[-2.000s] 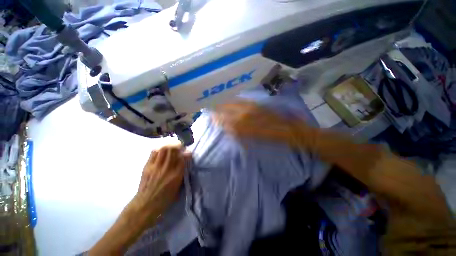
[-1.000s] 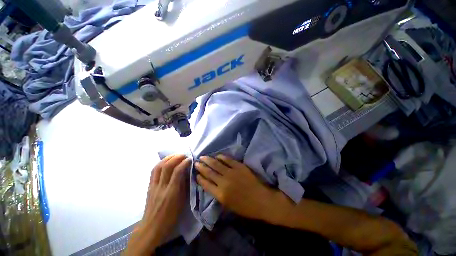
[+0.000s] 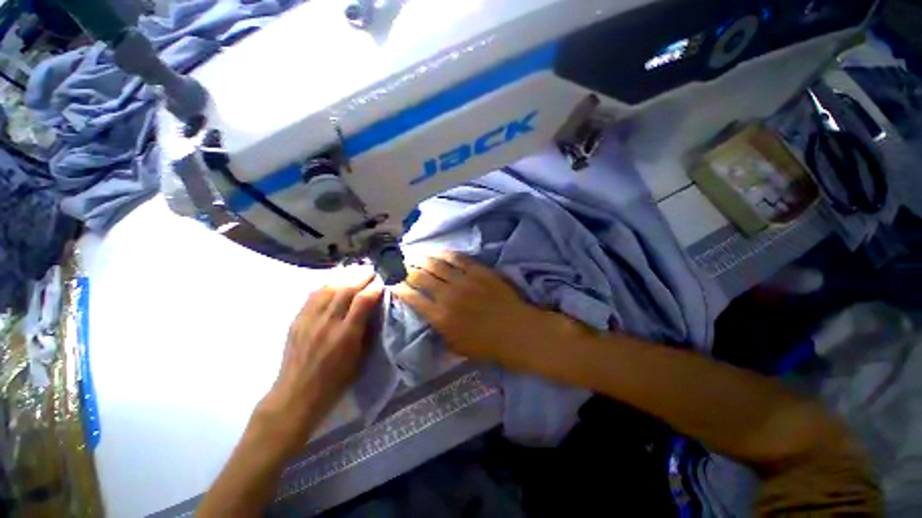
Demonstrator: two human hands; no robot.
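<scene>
A light blue-grey garment piece [image 3: 607,253] lies bunched under and right of the white sewing machine head [image 3: 445,132] and hangs over the table's front edge. My left hand [image 3: 329,339] presses the cloth with its fingertips just left of the needle area [image 3: 387,261]. My right hand [image 3: 470,304] lies on the cloth just right of it, fingers bent, holding the cloth down. A narrow fold of cloth shows between my two hands. The needle tip and presser foot are hidden by a dark fitting and my fingers.
A yellowish box [image 3: 758,180] with pale items stands right of the machine, with dark-handled scissors [image 3: 847,167] beyond it. A garment pile [image 3: 121,121] lies behind left. A ruler strip [image 3: 394,430] runs along the front edge. Pale cloth [image 3: 874,374] is at the lower right.
Both hands and the fold of cloth between them have moved up to the needle area. The ruler strip below them is more exposed. Earlier, my right hand was blurred higher on the cloth.
</scene>
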